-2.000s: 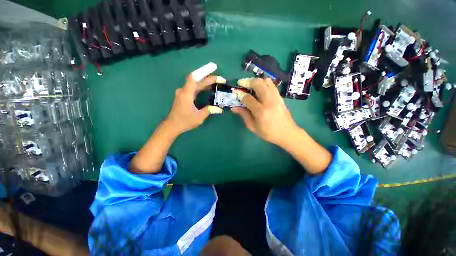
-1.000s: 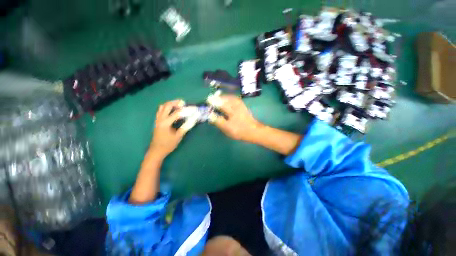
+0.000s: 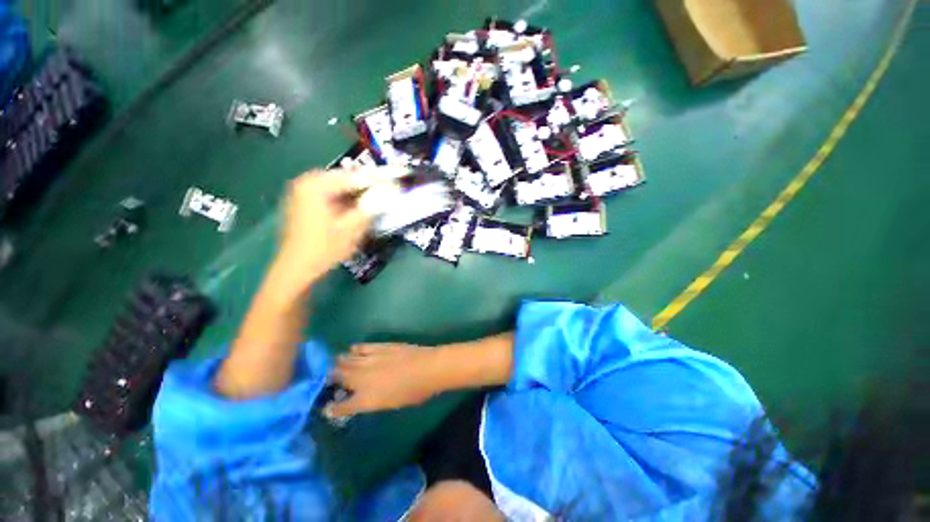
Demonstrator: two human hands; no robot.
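Note:
My left hand (image 3: pixel 318 229) is blurred and holds a unit with a white board (image 3: pixel 413 207) at the left edge of the heap of assembled units (image 3: pixel 492 158). The heap has white boards, black housings and red wires. My right hand (image 3: pixel 385 377) is low, close to my body, with its fingers curled pointing left. A small dark and pale patch shows at its fingertips; whether it is a held part cannot be told.
A row of black housings (image 3: pixel 143 352) lies at lower left, another (image 3: pixel 46 122) at upper left. Two loose white boards (image 3: pixel 209 208) lie on the green surface. Clear blister trays (image 3: pixel 76 474) are at bottom left. An open cardboard box (image 3: pixel 734 36) stands at the top; a yellow line (image 3: pixel 760 214) runs at right.
The view has turned towards the heap. My left hand has moved from in front of me to the heap with a unit. My right hand has let go of that unit and drawn back towards my body.

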